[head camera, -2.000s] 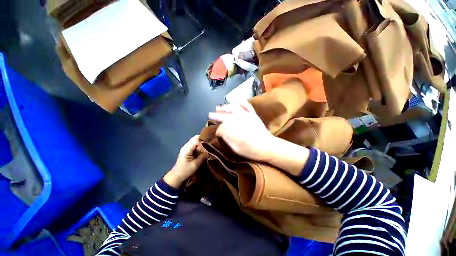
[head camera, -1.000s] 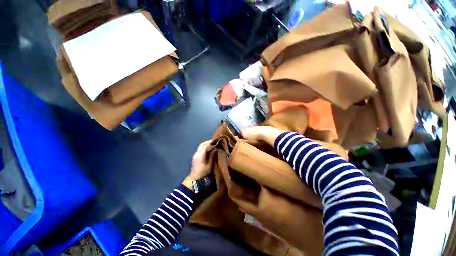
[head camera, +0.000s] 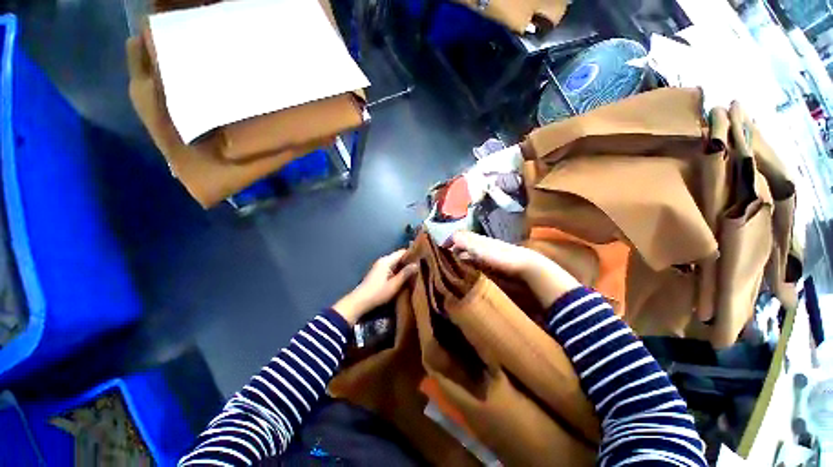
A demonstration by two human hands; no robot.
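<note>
A large brown garment piece [head camera: 493,356] hangs in folds from both hands down over my lap. My left hand [head camera: 379,285] grips its gathered top edge from the left side. My right hand [head camera: 489,255] grips the folded edges at the top right, close to my left hand. An orange piece with a white strip [head camera: 448,412] shows low on the cloth. The dark apron [head camera: 352,438] is partly covered by the cloth. Some fingertips are hidden in the folds.
A heap of brown pieces [head camera: 639,201] with an orange sheet [head camera: 614,266] lies at the right. Scrap cloth [head camera: 454,197] lies beside it. A white sheet [head camera: 256,64] covers a brown stack on a stand. Blue bins [head camera: 73,210] stand at the left. A round grey-green object [head camera: 598,77] stands behind.
Both hands now hold the gathered top edge close together, and the cloth hangs below them. An orange piece now shows on it. The view has shifted, bringing the round grey-green object into sight.
</note>
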